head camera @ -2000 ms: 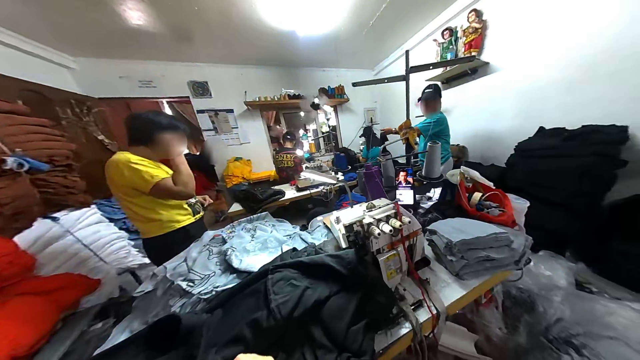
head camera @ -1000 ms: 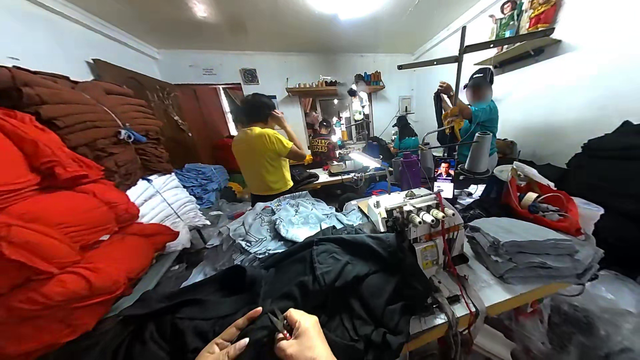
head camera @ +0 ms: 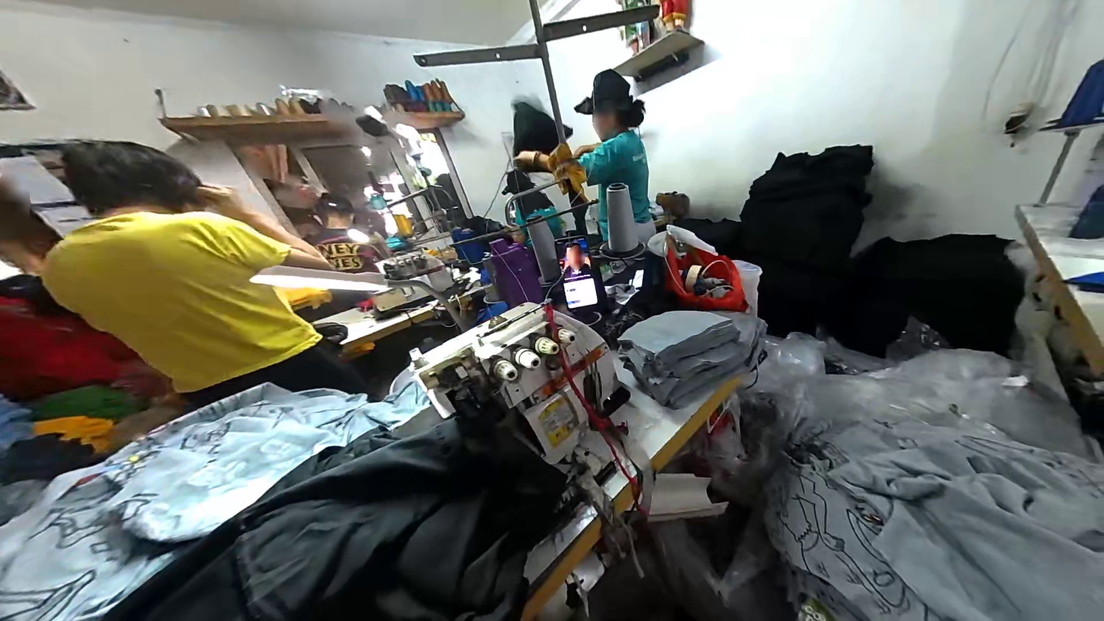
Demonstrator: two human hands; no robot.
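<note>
Neither my left hand nor my right hand shows in the head view now. Black fabric (head camera: 371, 526) lies heaped across the lower middle, up against a white overlock sewing machine (head camera: 517, 371) with several tension dials and red threads. Pale blue printed fabric (head camera: 224, 466) spreads to the left of the black cloth. Right of the machine, folded grey cloth pieces (head camera: 690, 345) are stacked on the sewing table (head camera: 681, 431). A phone with a lit screen (head camera: 580, 276) stands behind the machine, near grey thread cones (head camera: 618, 216).
A person in a yellow shirt (head camera: 181, 293) stands close at left; another in a teal shirt (head camera: 625, 168) is at the back. A red basket (head camera: 707, 280) sits behind the grey stack. Grey printed fabric (head camera: 966, 517), plastic bags (head camera: 906, 388) and black fabric piles (head camera: 802, 233) occupy the right.
My hands, one with small dark snips, were over the black fabric a second ago and are out of view now. The view has swung right. The person in yellow has turned away.
</note>
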